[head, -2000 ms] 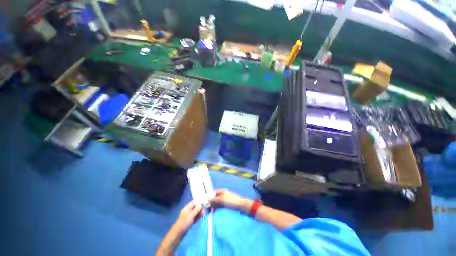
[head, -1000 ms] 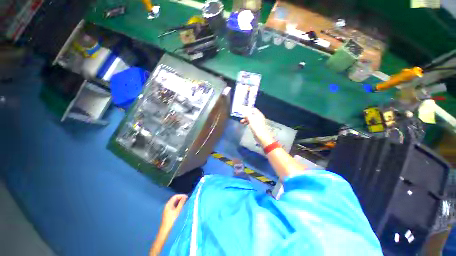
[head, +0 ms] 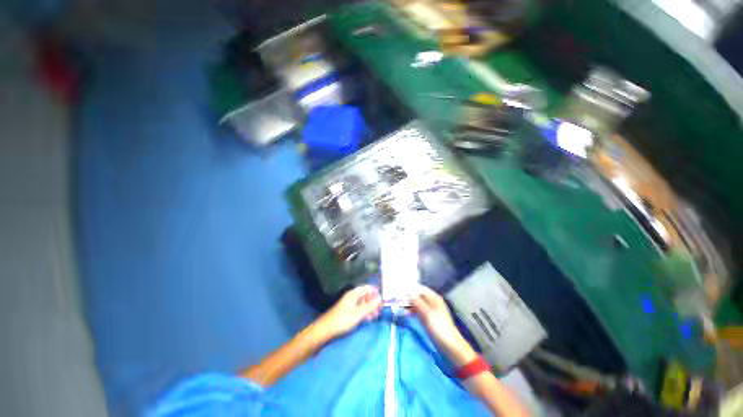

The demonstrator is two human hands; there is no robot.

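A white phone mid-frame assembly (head: pixel 400 267) is upright in front of my chest, blurred by motion. My right hand (head: pixel 432 312) grips its lower right end. My left hand (head: pixel 358 305) is at its lower left, fingers bent; whether it touches the plate is too blurred to tell. Behind the plate, a clear blister tray of parts (head: pixel 391 183) holds dark and silver pieces.
The green-matted bench (head: pixel 538 216) runs diagonally on the right. A white box (head: pixel 498 316) is right of my hands. A blue bin (head: pixel 333 130) stands beyond the blister tray. Blue floor (head: pixel 187 244) lies to the left.
The view has swung left. My right hand has drawn the plate back from the bench edge to my chest, and my left hand has come up beside it.
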